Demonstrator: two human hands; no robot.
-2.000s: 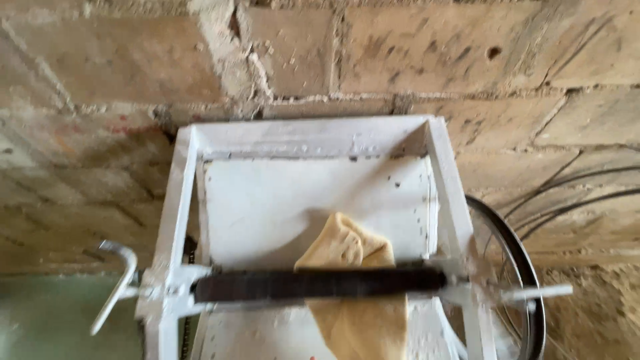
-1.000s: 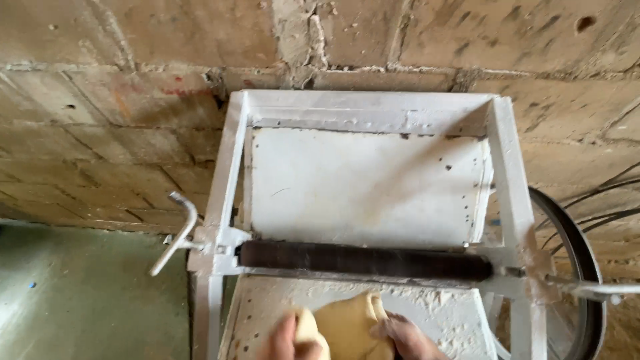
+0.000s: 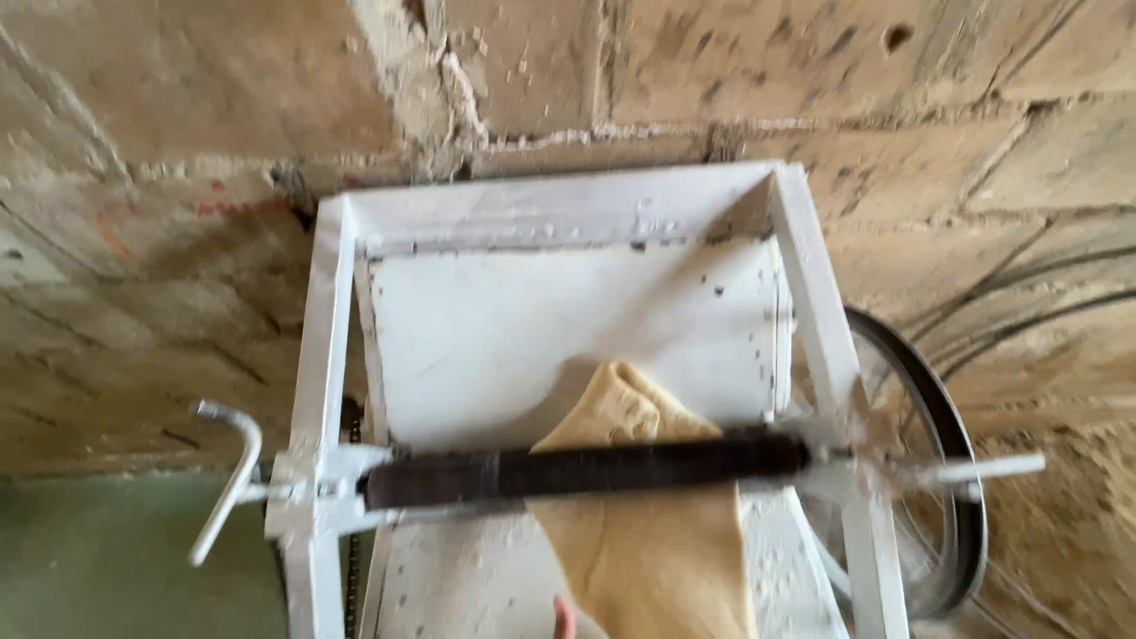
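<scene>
A sheet of pale dough [image 3: 661,555] passes under the dark roller [image 3: 586,470] of a white-painted dough sheeter [image 3: 559,209]. Its folded end rises behind the roller against the white back board [image 3: 497,346], and the flatter part lies on the near board [image 3: 461,577]. At the bottom edge only a fingertip [image 3: 564,617] shows, just left of the dough; it looks like part of my left hand, and whether it touches the dough cannot be told. My right hand is out of view.
Bent metal handles stick out at the left [image 3: 240,479] and right [image 3: 994,468] of the frame. A drive chain [image 3: 353,568] runs down inside the left post. A large black-rimmed wheel [image 3: 963,497] stands at the right, near cables. Behind is a brick wall [image 3: 532,71]; green floor [image 3: 133,559] shows lower left.
One second ago both hands held the folded dough in front of the roller; now the dough runs under it with its folded end behind. The hands have mostly dropped out of view.
</scene>
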